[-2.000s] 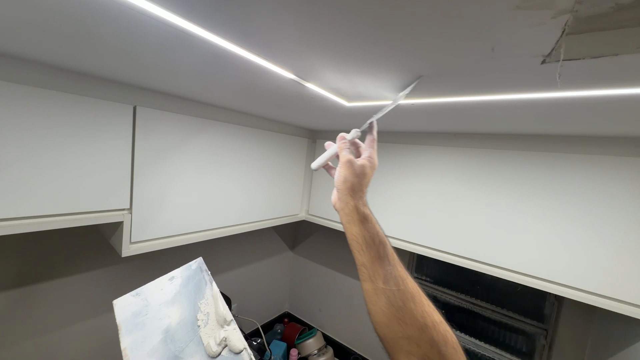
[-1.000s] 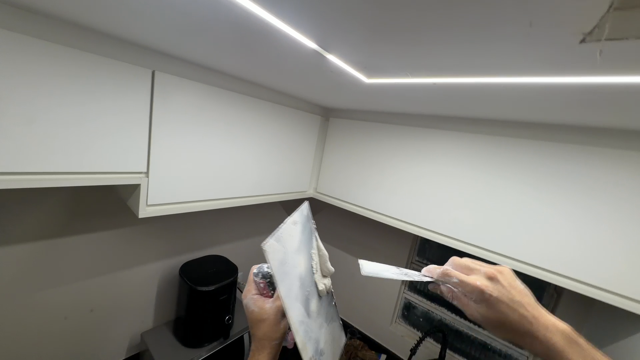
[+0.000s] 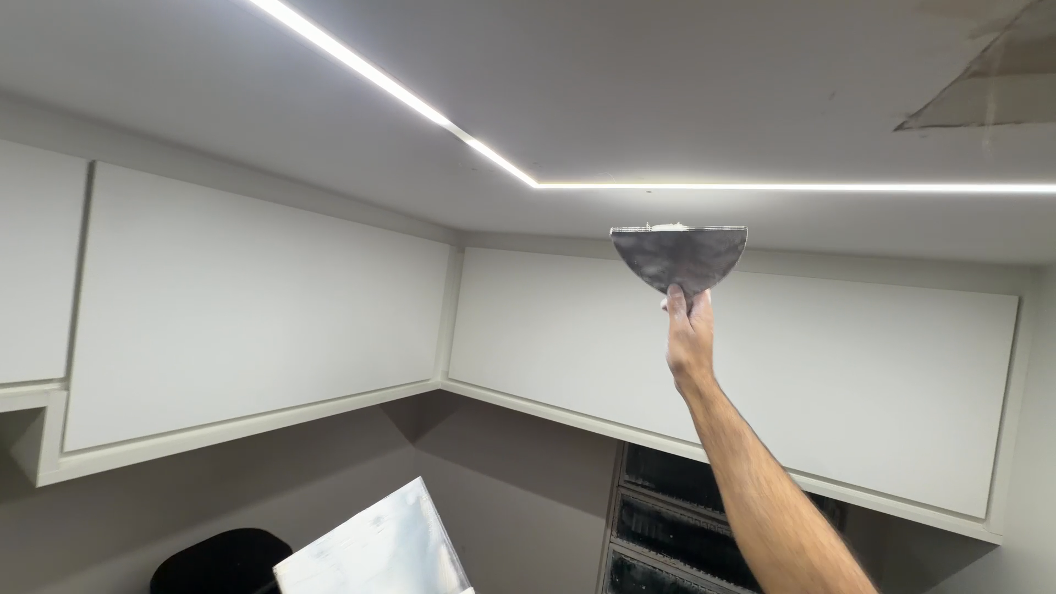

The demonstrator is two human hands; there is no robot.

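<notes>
My right hand [image 3: 690, 330] is raised and grips a wide putty knife [image 3: 681, 254] near the base of its blade. White compound lies along the blade's upper edge, which sits just below the ceiling [image 3: 792, 148] and the LED light strip [image 3: 742, 187]; whether it touches the ceiling cannot be told. A flat board smeared with white compound [image 3: 384, 544] shows tilted at the bottom of the view. My left hand is out of view below it.
White wall cabinets [image 3: 256, 305] meet in the corner under the ceiling. A cutout with rough edges [image 3: 990, 91] is at the ceiling's upper right. Below are a black appliance [image 3: 221, 561] and a louvered window [image 3: 672, 520] behind my right forearm.
My right hand has risen from beside the board toward the ceiling, with the putty knife now upright. My left hand, seen at the board one second ago, has left the view.
</notes>
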